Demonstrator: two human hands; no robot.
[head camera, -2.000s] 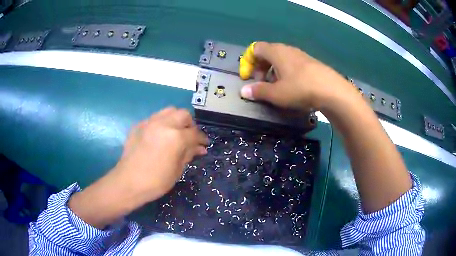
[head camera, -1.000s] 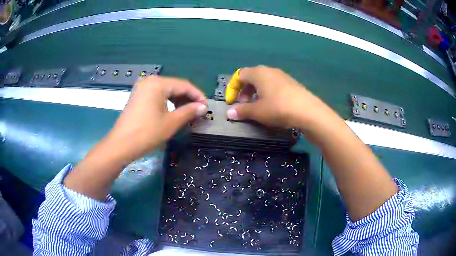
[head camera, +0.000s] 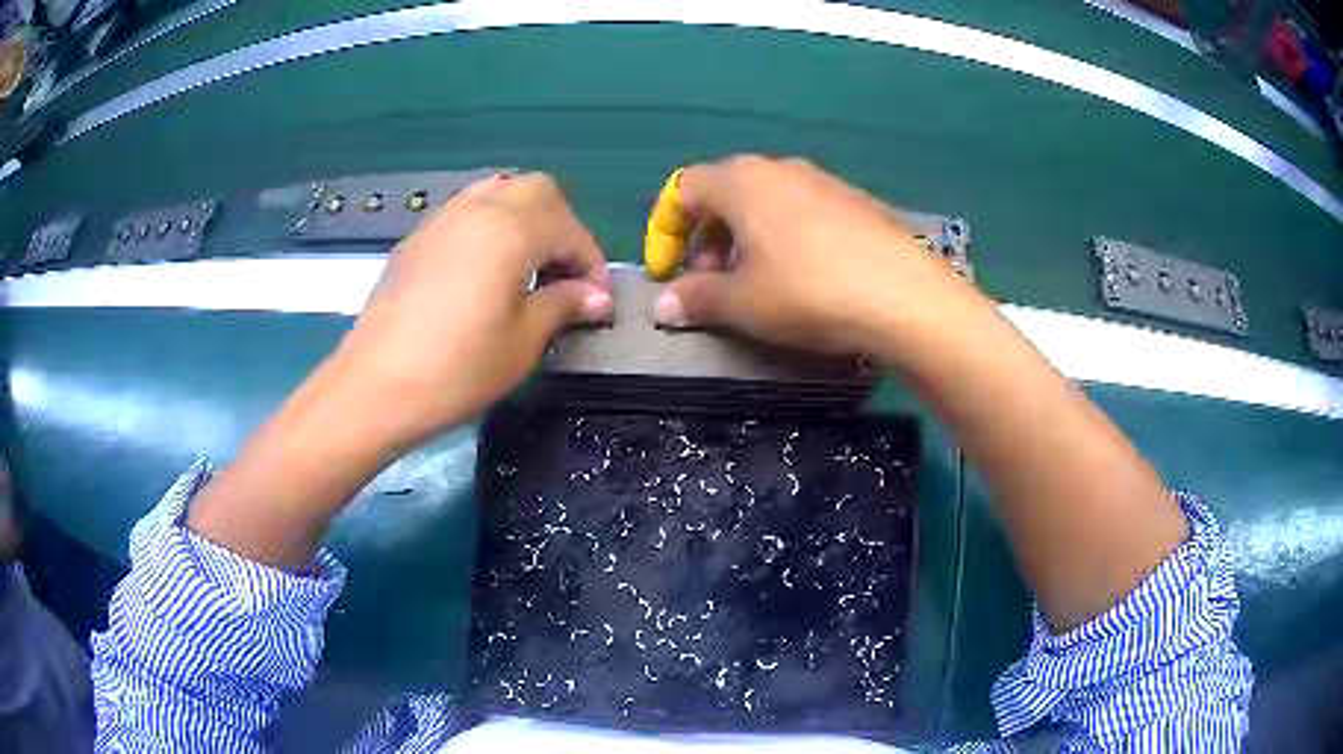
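A grey plate stack (head camera: 633, 342) stands at the belt edge behind the black parts tray (head camera: 915, 589). Small rings (head camera: 773, 545) lie scattered in the tray as bright curved glints. My left hand (head camera: 469, 302) is over the left part of the top plate, thumb tip down at one of its round centres. My right hand (head camera: 807, 273) is just to its right, thumb tip on the plate, with a yellow finger cot (head camera: 667, 228) on one finger. The fingertips hide the centres under them. No ring shows in either hand.
The green conveyor belt (head camera: 648, 133) runs across behind the stack, with white stripes. It carries spaced grey plates (head camera: 1171, 284), to the left and right; one is partly behind my right hand. The glossy green worktop (head camera: 192, 354) surrounds the tray. A dark-clothed shape is cut off at the lower left edge.
My left hand has moved from the tray's upper left corner up onto the top plate. My right hand remains over the plate. The plates on the belt have shifted right.
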